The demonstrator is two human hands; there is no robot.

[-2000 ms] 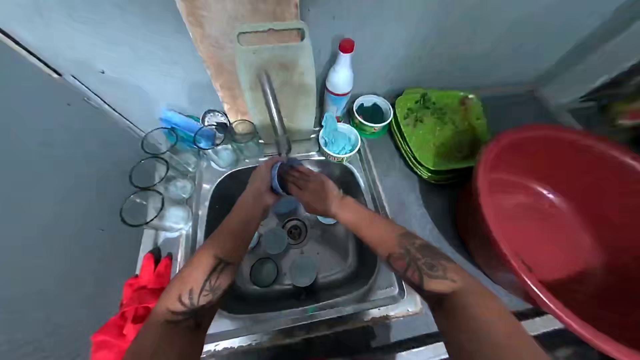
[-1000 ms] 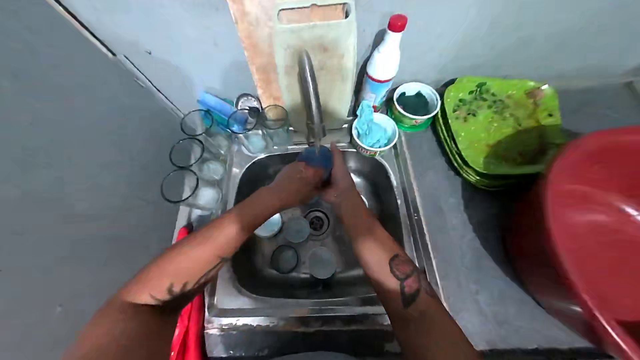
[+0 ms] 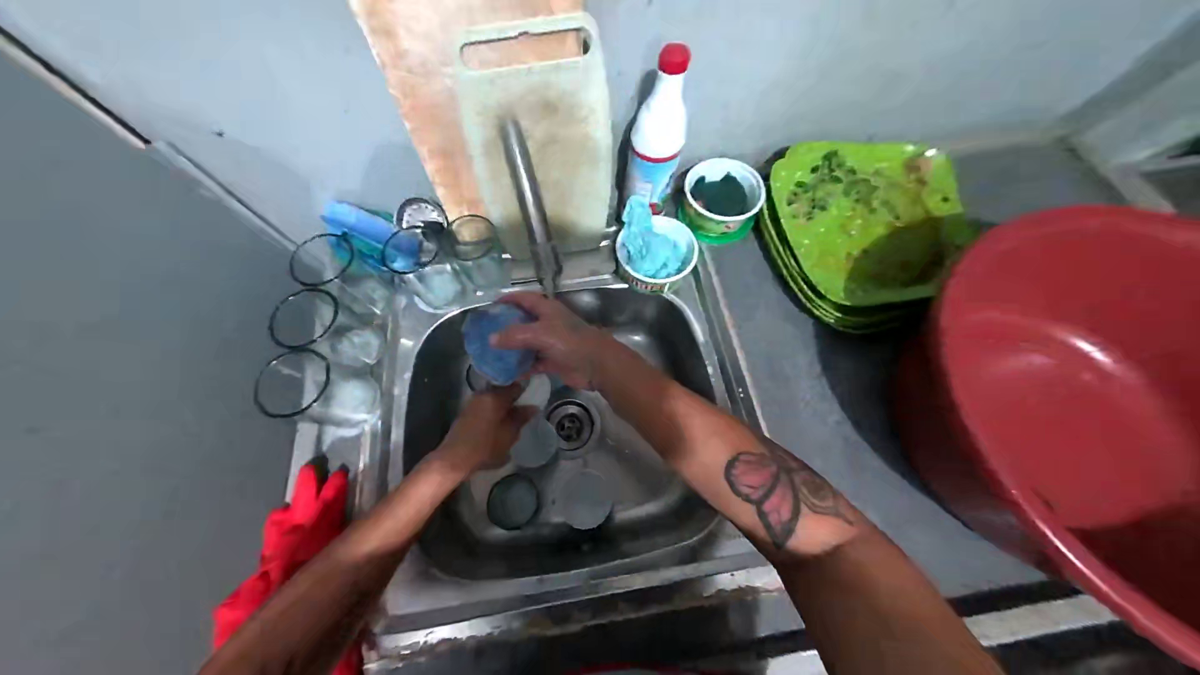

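Note:
Over the upper left of the stainless steel sink (image 3: pixel 637 511), my right hand (image 3: pixel 553 342) grips a round blue object (image 3: pixel 494 343), perhaps a bowl or lid. Just below it, my left hand (image 3: pixel 485 429) is at a small clear cup or glass (image 3: pixel 534 392); its fingers are partly hidden, so its hold is unclear. Several cups stand in the basin near the drain (image 3: pixel 570 425), among them a dark-rimmed one (image 3: pixel 513 502) and a pale one (image 3: pixel 587 499). The metal faucet (image 3: pixel 532 202) reaches over the back edge.
Drinking glasses (image 3: pixel 300 382) line the left ledge, above red rubber gloves (image 3: pixel 298 525). Behind the sink stand a cutting board (image 3: pixel 544 141), a red-capped bottle (image 3: pixel 660 127), a tub with a light-blue cloth or paste (image 3: pixel 656 251) and another tub (image 3: pixel 723 197). Green plates (image 3: pixel 862 225) and a red basin (image 3: pixel 1069 375) are right.
My hands were together under the faucet. Now they are apart: my left hand has moved down to the cups, while my right hand holds the blue object farther left.

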